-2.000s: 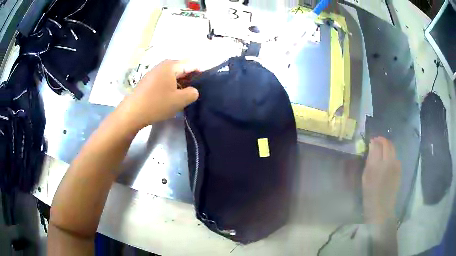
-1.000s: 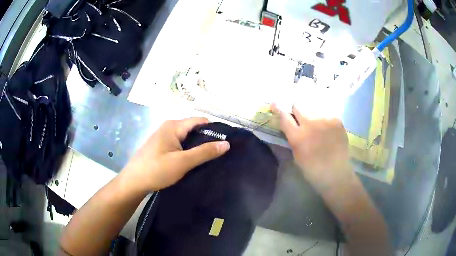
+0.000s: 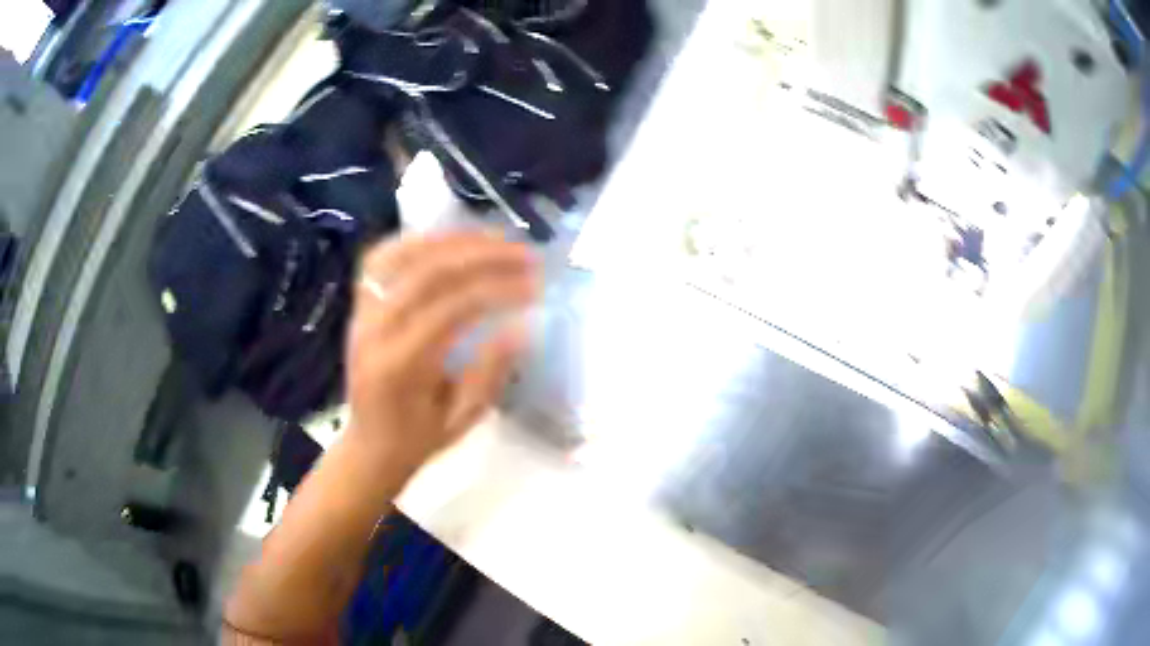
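My left hand (image 3: 435,341) is blurred, with its fingers curled, at the near edge of a bundle of black bag pieces (image 3: 278,240) with silvery zipper lines. A whitish shape (image 3: 426,196) shows just above its fingers; I cannot tell what it is or whether the hand holds it. My right hand is out of view. The single black bag panel with the yellow label is not in view.
The white sewing machine head (image 3: 958,63) with a red three-diamond mark stands at the upper right, its needle area glaring. Yellow tape (image 3: 1103,366) edges the template at the right. A small dark tool (image 3: 990,404) lies by the template edge. A wooden table edge (image 3: 505,505) runs below.
The view has swung left. The bag panel has gone out of view, my left hand has moved left to the bundles, and my right hand has left the picture.
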